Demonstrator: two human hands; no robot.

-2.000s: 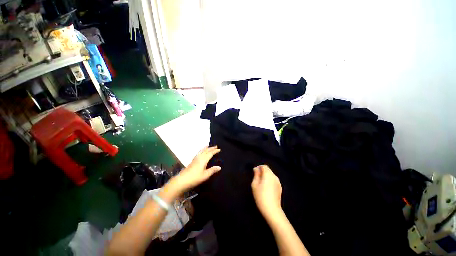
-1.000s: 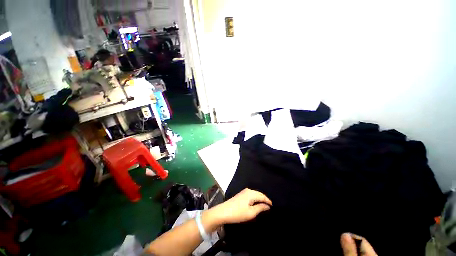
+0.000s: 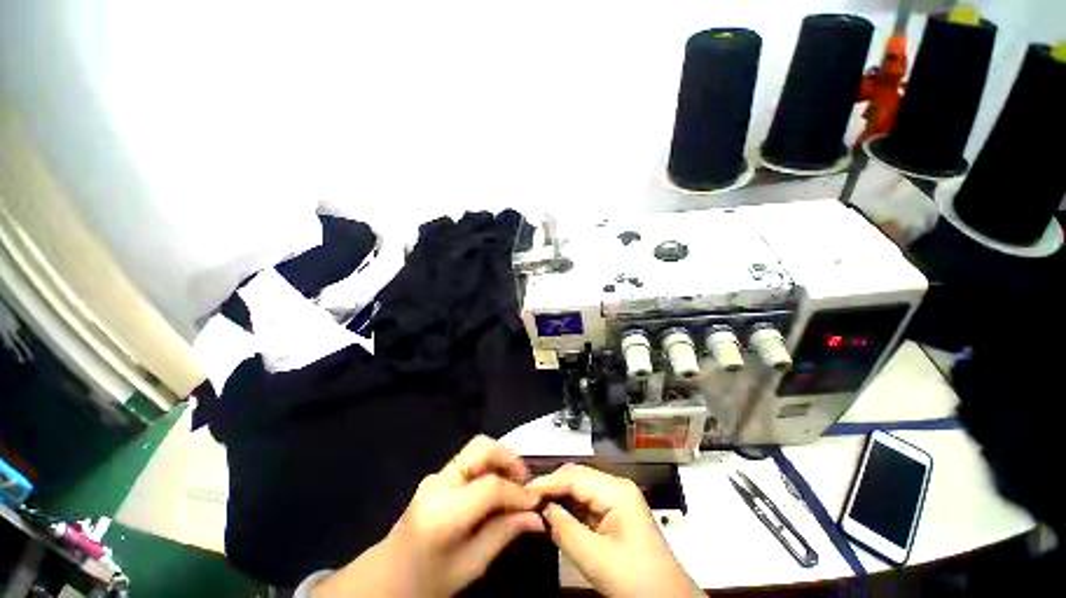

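Observation:
My left hand (image 3: pixel 458 526) and my right hand (image 3: pixel 607 532) meet at the lower middle, fingertips together, pinching the edge of a black garment piece (image 3: pixel 503 575) that hangs below them. The overlock machine (image 3: pixel 713 263) stands just beyond and to the right. Its presser foot area (image 3: pixel 575 391) is right beyond my fingers, with the pale cloth plate (image 3: pixel 544 437) beside it. More black cloth panels (image 3: pixel 339 456) lie flat left of my hands. How much cloth is between my fingers is hidden.
A crumpled black pile (image 3: pixel 450 292) and white pieces (image 3: pixel 286 318) lie at the back left. Snips (image 3: pixel 774 520), a blue strip (image 3: pixel 818 505) and a smartphone (image 3: pixel 888 495) lie on the table right of the machine. Black thread cones (image 3: pixel 714 111) stand behind it. More black cloth is at the far right.
The view has swung right from the cloth pile and floor to the machine. My hands, apart over the cloth before, are now together in front of the machine, pinching a black edge.

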